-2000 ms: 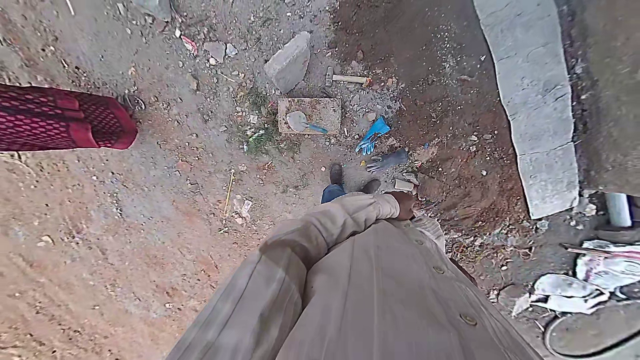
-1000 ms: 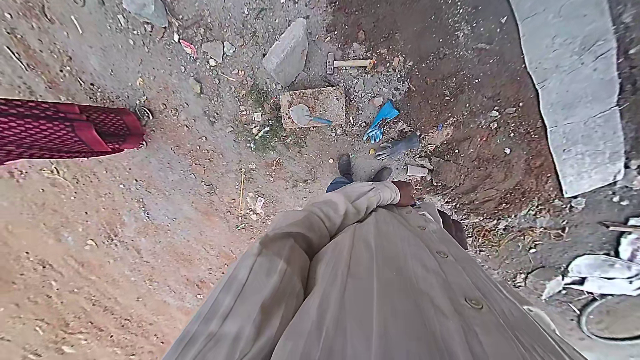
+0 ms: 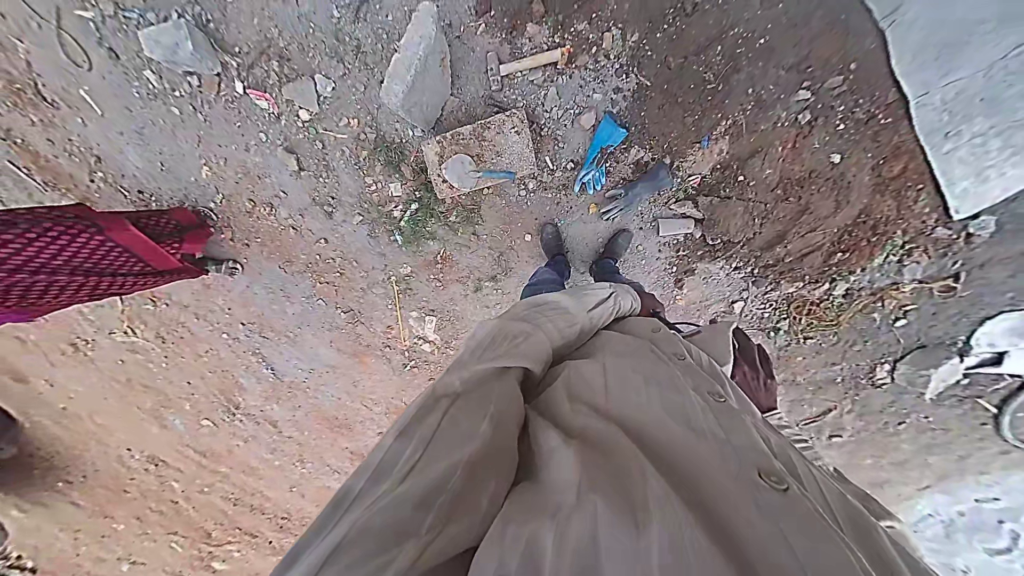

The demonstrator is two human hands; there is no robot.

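My left hand [image 3: 650, 303] is at the lower front of my buttoned beige shirt [image 3: 624, 432], beside a thin dark cord; its fingers are mostly hidden. At the shirt's right side, a dark reddish-brown shape [image 3: 754, 370] is too unclear to identify as my right hand or cloth. Beyond my shoes, a blue glove [image 3: 600, 152] and a grey glove [image 3: 638, 190] lie on the ground. Left of them, a trowel-like tool [image 3: 462, 171] with a blue handle rests on a flat rough slab [image 3: 512, 140]. A hammer [image 3: 528, 63] with a wooden handle lies behind the slab.
A large stone [image 3: 418, 70] adjoins the slab, and a smaller one [image 3: 179, 46] lies far left. A person in a patterned red garment [image 3: 96, 252] stands at left. A grey sheet or slab [image 3: 960, 104] is at upper right; a wheel rim [image 3: 1013, 416] shows at the right edge.
Both of my shoes and lower legs now show more fully beyond the shirt. My left hand stays at the shirt's lower front. The gloves, trowel-like tool and hammer have not moved on the ground.
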